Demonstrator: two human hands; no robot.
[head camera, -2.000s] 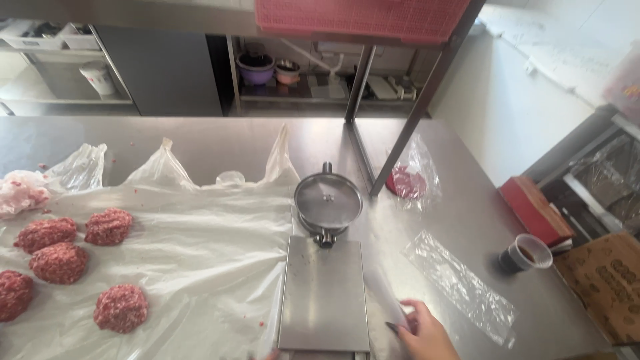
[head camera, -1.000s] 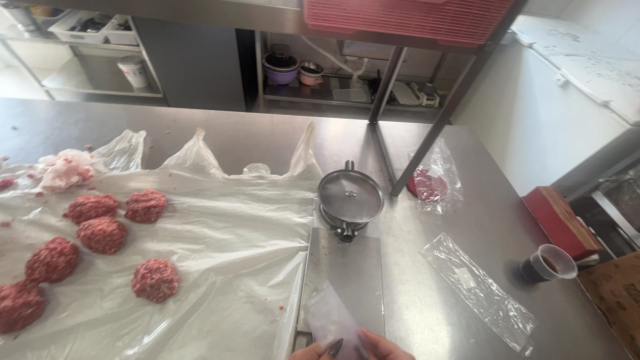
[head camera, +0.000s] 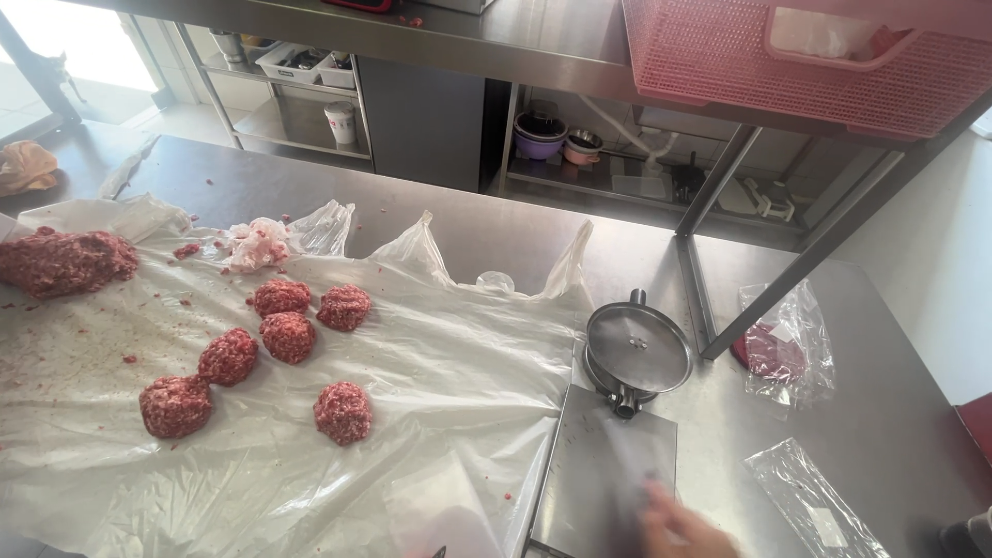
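Note:
My right hand (head camera: 682, 523), blurred, pinches a translucent plastic sheet (head camera: 628, 449) over the steel base plate (head camera: 597, 465) of a metal patty press (head camera: 638, 345). Only a fingertip or nail of my left hand (head camera: 439, 552) shows at the bottom edge, at a second translucent sheet (head camera: 449, 508) above the white plastic covering; its grip is mostly hidden. Several balls of ground meat (head camera: 343, 413) lie on the plastic covering (head camera: 434, 349), left of the press. A larger mound of ground meat (head camera: 66, 262) is at the far left.
A crumpled bag with meat scraps (head camera: 260, 244) lies behind the balls. To the right are a clear bag with a red item (head camera: 779, 349) and a flat clear packet (head camera: 814, 504). A metal shelf leg (head camera: 806, 252) stands behind the press, and a pink basket (head camera: 806, 70) sits above.
My hands, close together at one sheet a second ago, are now apart, each at a sheet. My left hand has moved left over the plastic covering. The view has swung left.

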